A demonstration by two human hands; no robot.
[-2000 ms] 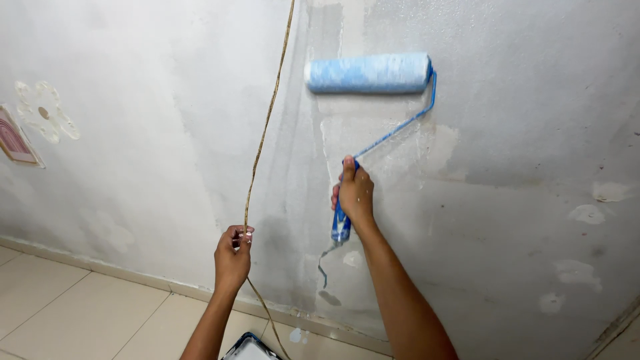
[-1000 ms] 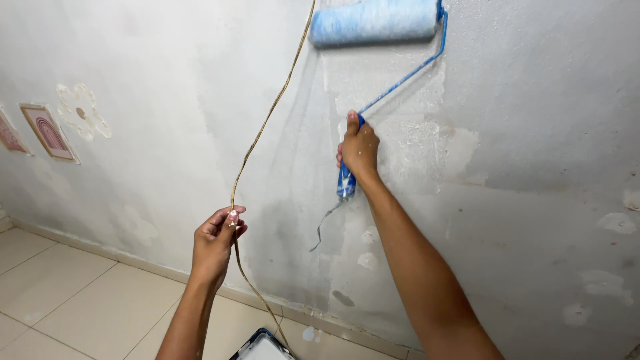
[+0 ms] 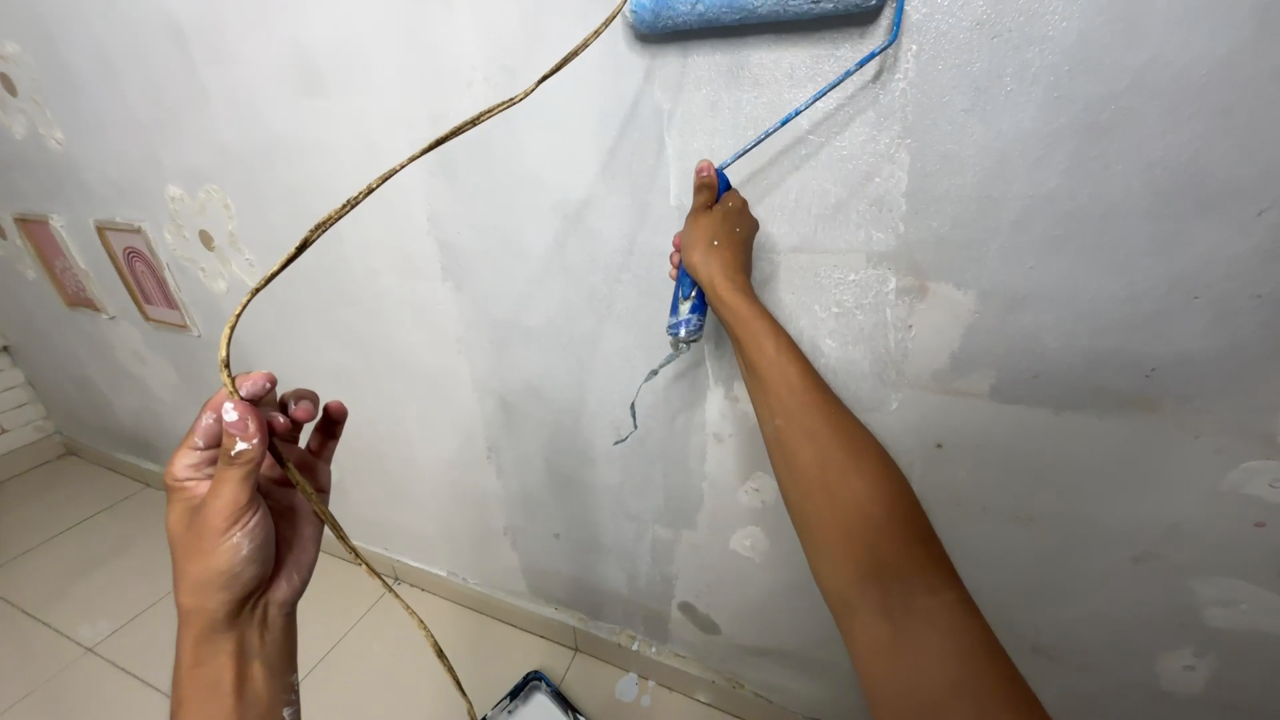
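Observation:
My right hand (image 3: 722, 235) grips the blue handle of a paint roller (image 3: 750, 14), whose blue, paint-covered sleeve lies against the grey wall (image 3: 580, 300) at the top edge of the view. A thin blue metal frame joins handle and sleeve, and a dark twisted strip hangs from the handle's end. On the left, my left hand (image 3: 250, 480), spotted with white paint, pinches a thin brown cord (image 3: 370, 190) between thumb and forefinger. The cord runs up past the roller's left end and down towards a paint tray (image 3: 535, 700), partly cut off at the bottom edge.
Two small framed rainbow-style pictures (image 3: 148, 277) and pale flower shapes (image 3: 208, 238) are on the wall at left. A beige skirting (image 3: 520, 615) runs above the tiled floor (image 3: 70, 560), which has white paint spots near the tray. White bricks (image 3: 18, 400) show at far left.
The roller has moved up the wall with my right hand. My left hand has moved left, drawing the cord into a wider bend. The view has shifted.

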